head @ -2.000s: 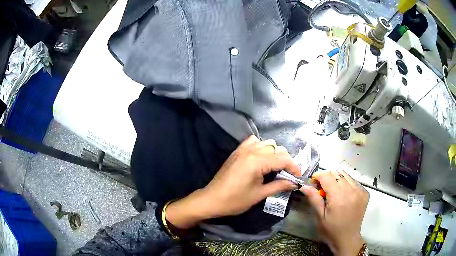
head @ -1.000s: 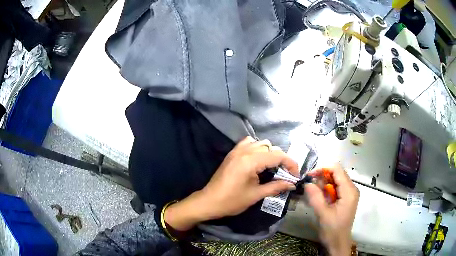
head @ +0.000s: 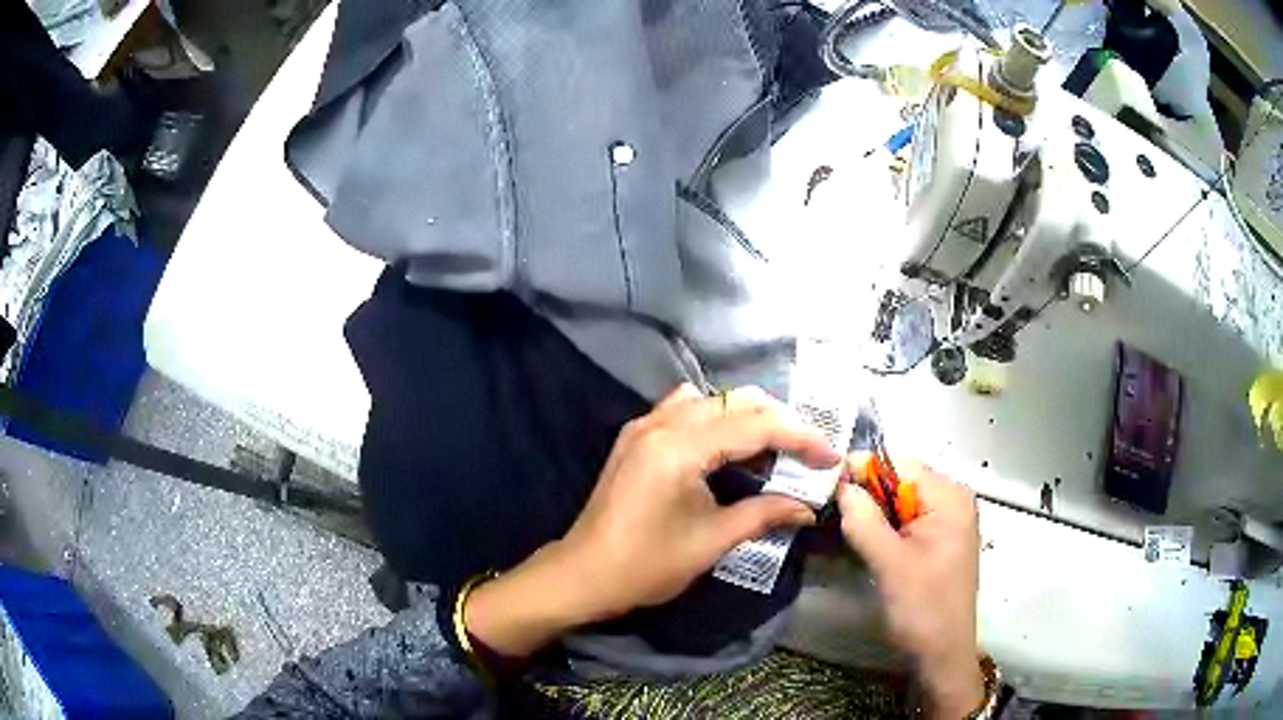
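Note:
My left hand (head: 675,485) pinches a white care label (head: 809,476) between thumb and fingers at the garment's lower right edge. Another printed part of the label (head: 753,561) hangs below the fingers. My right hand (head: 915,563) holds thread snips with orange handles (head: 889,487) close beside the label; the blades are mostly hidden, a dark tip points up. The grey denim garment (head: 570,155) spreads up the table with a stitched seam and one pale button (head: 622,153). Its plain black inner area (head: 464,422) lies left of my left hand.
A white sewing machine (head: 985,211) stands at the upper right. A dark phone (head: 1144,426) and a yellow-black tool (head: 1228,644) lie on the white table (head: 225,303) at the right. Blue crates (head: 85,345) of cloth stand on the floor at the left.
The label has turned and shows more of its printed face above my left fingers. The snips have swung to point upward. The view has shifted slightly, moving the scene left.

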